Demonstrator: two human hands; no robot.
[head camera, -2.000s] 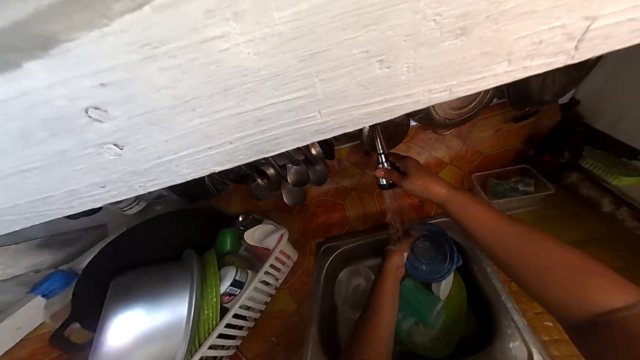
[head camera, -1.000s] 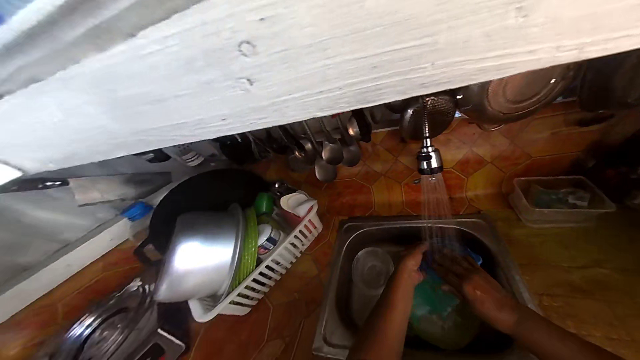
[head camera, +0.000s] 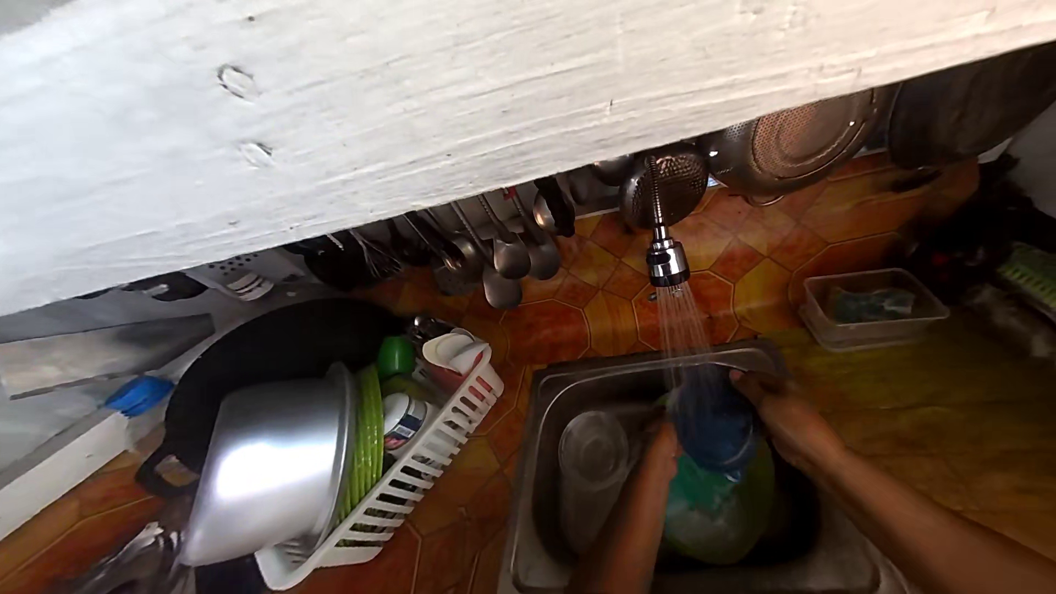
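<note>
Water sprays from a chrome faucet head (head camera: 667, 262) onto a blue plastic lid or shallow dish (head camera: 714, 425) over the metal sink (head camera: 528, 503). My right hand (head camera: 784, 417) grips its right rim, and my left hand (head camera: 657, 454) holds its left side, the fingers partly hidden behind it. Below it in the sink lie a green plastic item (head camera: 701, 492) and a rounded, light-green container or bowl (head camera: 734, 536). A clear plastic container (head camera: 592, 454) lies at the sink's left side.
A white dish rack (head camera: 437, 462) at left holds a metal pot (head camera: 264, 462), green plates (head camera: 369, 437) and a black wok (head camera: 272, 355). Ladles (head camera: 511, 257) and strainers (head camera: 664, 186) hang behind. A clear tub (head camera: 876, 309) stands right. A white beam (head camera: 495, 99) crosses above.
My right hand was on the faucet head two seconds ago and is now down at the blue piece. The blue piece now shows raised between both hands under the spray.
</note>
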